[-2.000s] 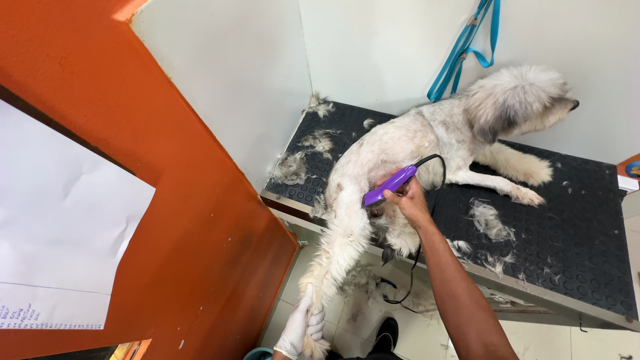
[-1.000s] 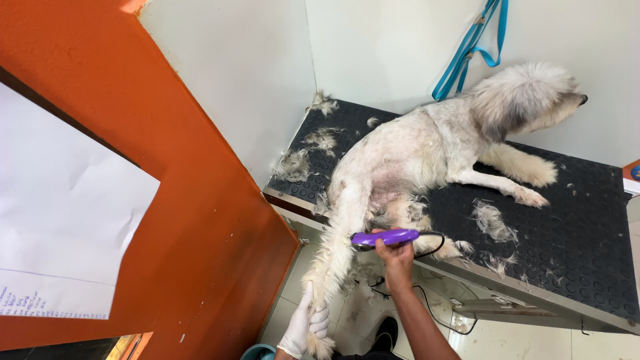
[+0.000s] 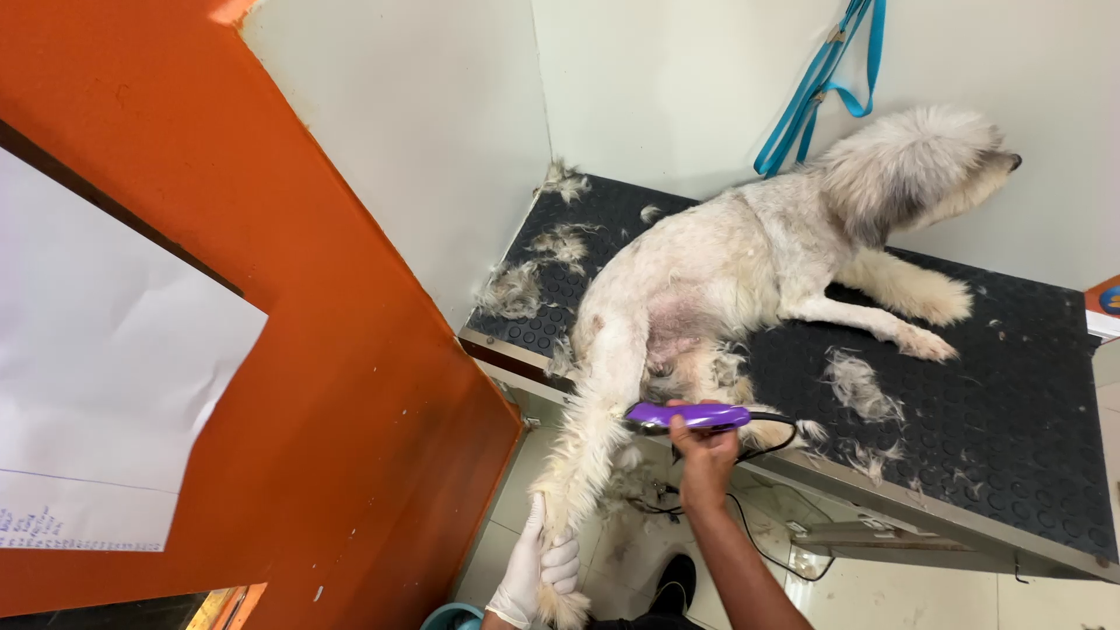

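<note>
A cream and grey dog (image 3: pixel 700 254) lies on a black rubber-topped grooming table (image 3: pixel 1006 394), its head to the right. My left hand (image 3: pixel 541 564), in a white glove, is closed around the dog's hind leg (image 3: pixel 586 446) near the paw, holding the leg out past the table's edge. My bare right hand (image 3: pixel 707 451) grips a purple corded hair clipper (image 3: pixel 691 416). The clipper's head touches the inner side of that hind leg, partway down. Above the clipper the leg's coat is short; below it the fur is long and shaggy.
Clumps of cut fur (image 3: pixel 512 291) lie about the tabletop. A blue leash (image 3: pixel 809 96) hangs against the white wall behind. The clipper's black cord (image 3: pixel 770 556) drops toward the tiled floor. An orange partition (image 3: pixel 289 420) bearing a sheet of paper stands left, and a teal tub (image 3: pixel 453 617) sits below.
Since two seconds ago, my right hand has brought the clipper from the upper thigh down along the hind leg. My left hand keeps its hold near the paw.
</note>
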